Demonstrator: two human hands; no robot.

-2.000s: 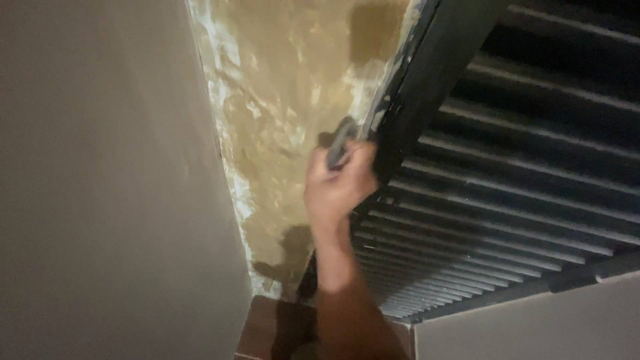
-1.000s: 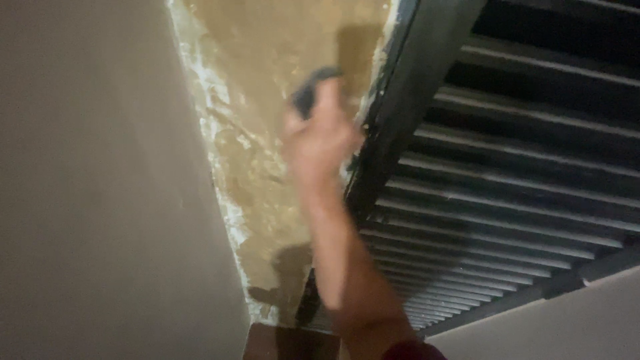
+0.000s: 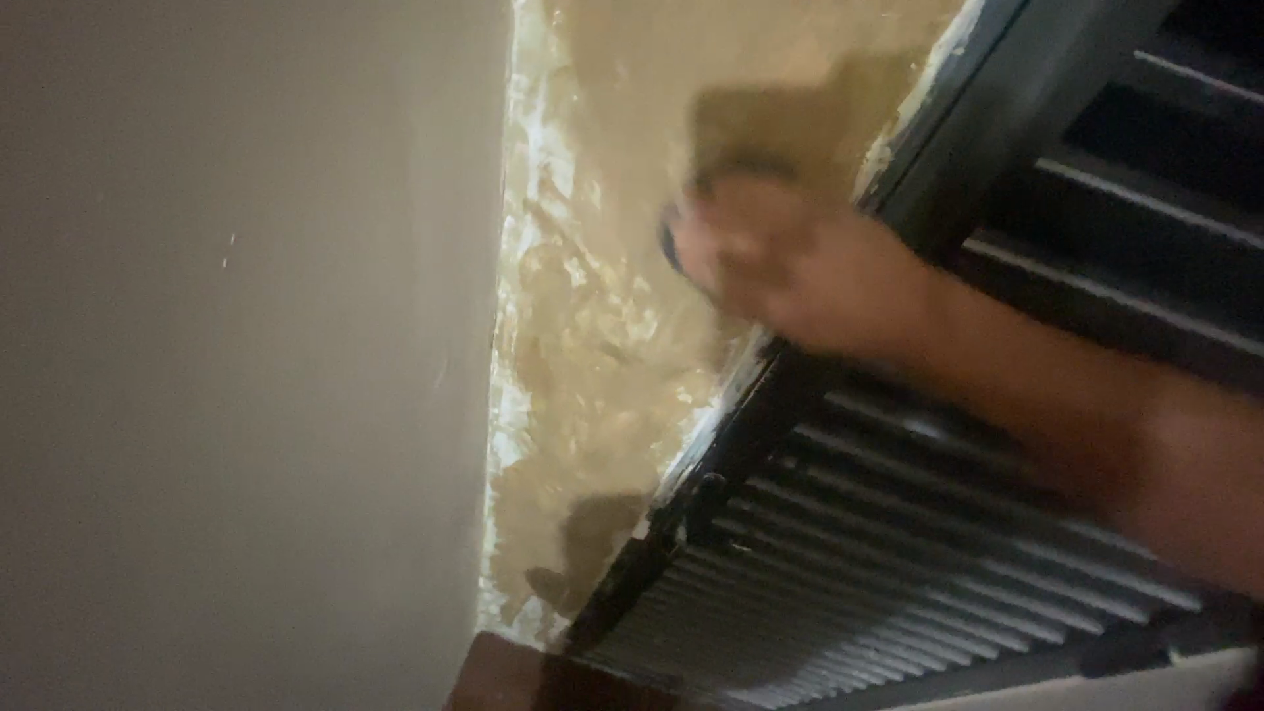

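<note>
My right hand (image 3: 780, 257), blurred, is closed around a dark handheld tool (image 3: 671, 242); only its edges show past the fingers, so its kind cannot be told. Hand and tool are at a strip of tan wall surface (image 3: 612, 326) with whitish, uneven patches along both edges. My forearm comes in from the right, across a dark louvred shutter (image 3: 889, 553). Shadows of the hand and arm fall on the strip. My left hand is not in view.
A smooth grey wall (image 3: 247, 355) fills the left side. The shutter's dark frame (image 3: 800, 380) borders the strip on the right, its slats reaching to the right edge. A reddish-brown block or tile (image 3: 513, 676) lies at the bottom, by the strip's end.
My right forearm, which came up from the bottom, now comes in from the right, and the hand has turned to point left. The view has shifted. The tool stays in the hand.
</note>
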